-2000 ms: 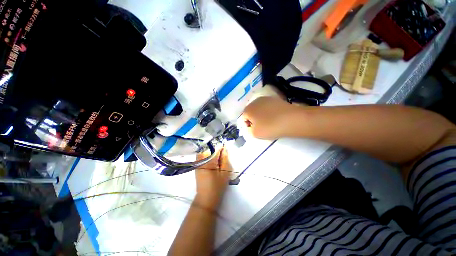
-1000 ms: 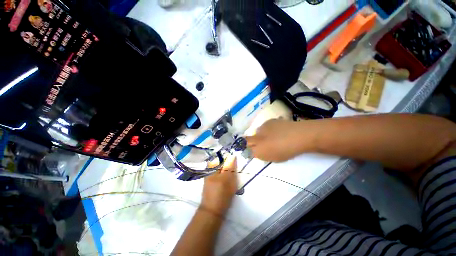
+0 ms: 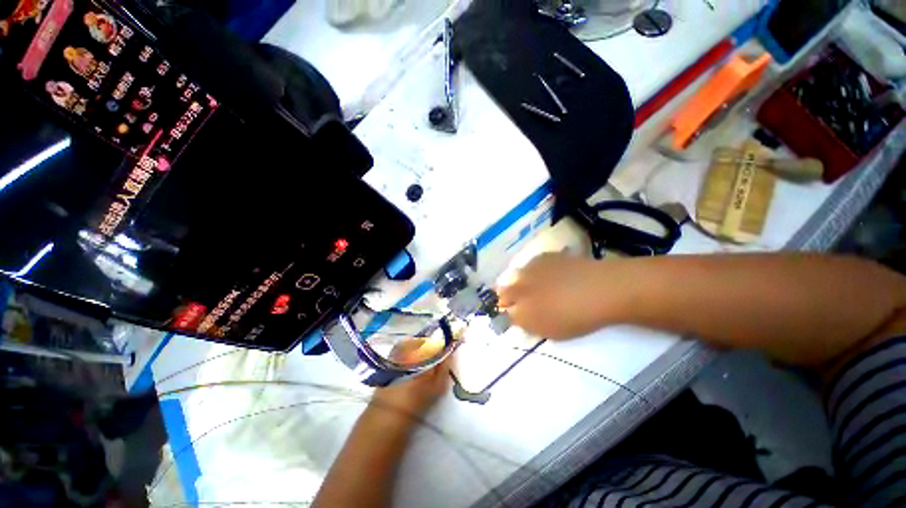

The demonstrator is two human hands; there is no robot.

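Note:
The silvery presser foot and needle area (image 3: 471, 290) sits under the white machine head, brightly lit. My left hand (image 3: 422, 365) lies on the table just left of it, fingers partly behind the shiny curved metal band (image 3: 382, 359). My right hand (image 3: 548, 296) is right beside the needle area, fingers bent, fingertips at the metal parts. Glare hides whether either hand holds cloth. Pale cloth pieces (image 3: 243, 427) lie at the left of the table.
A large smartphone (image 3: 219, 189) covers the upper left. Black scissors (image 3: 636, 226), a tan bundle (image 3: 735, 193), an orange tool (image 3: 717, 99) and a red parts box (image 3: 830, 104) lie to the right. A black pad (image 3: 556, 89) with pins is on the machine arm.
The view has shifted, so most things sit lower and further right. My left hand has moved left, away from the needle area and behind the curved band. My right hand stays beside the needle.

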